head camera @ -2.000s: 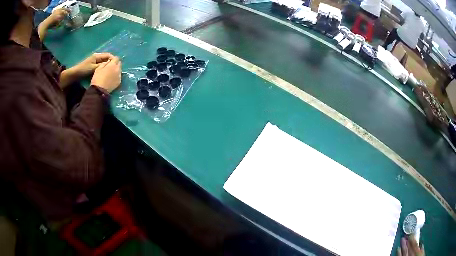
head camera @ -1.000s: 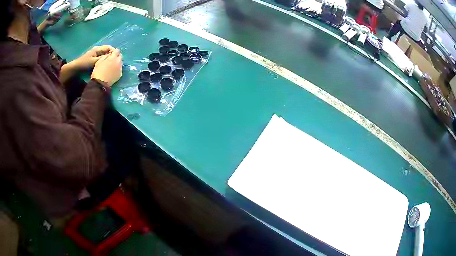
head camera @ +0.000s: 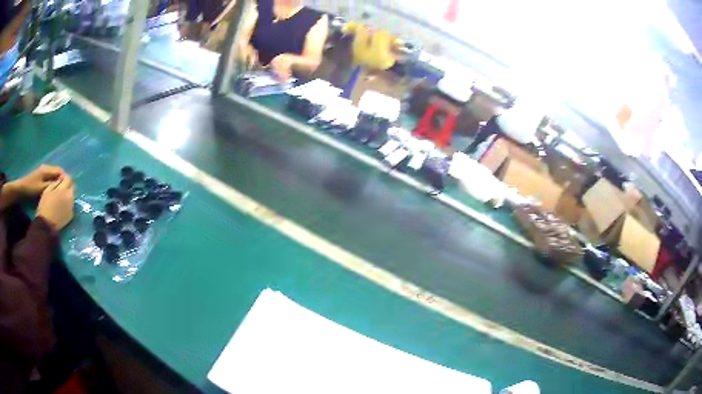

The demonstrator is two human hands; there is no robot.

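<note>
Neither of my hands is in the picture. A large white sheet stack [head camera: 331,354] lies on the green bench top [head camera: 208,269] at the bottom, washed out to plain white and cut off by the lower edge. The white rounded head of a handheld fan [head camera: 522,388] shows at its right corner, mostly cut off by the lower edge. To the left, black round parts [head camera: 123,219] lie grouped on a crinkled clear plastic bag [head camera: 146,250].
A seated person's hands [head camera: 54,196] are held together beside the bag at the left. A dark green conveyor [head camera: 339,208] runs behind a pale worn edge [head camera: 308,240]. Metal posts [head camera: 127,69] stand at the back. Cartons [head camera: 531,181], a red stool [head camera: 436,123] and another person [head camera: 286,38] are beyond.
The view has swung up and to the right, so the bench things sit lower and further left. The fan is now mostly out of frame. The hand seen at it two seconds ago is not in view.
</note>
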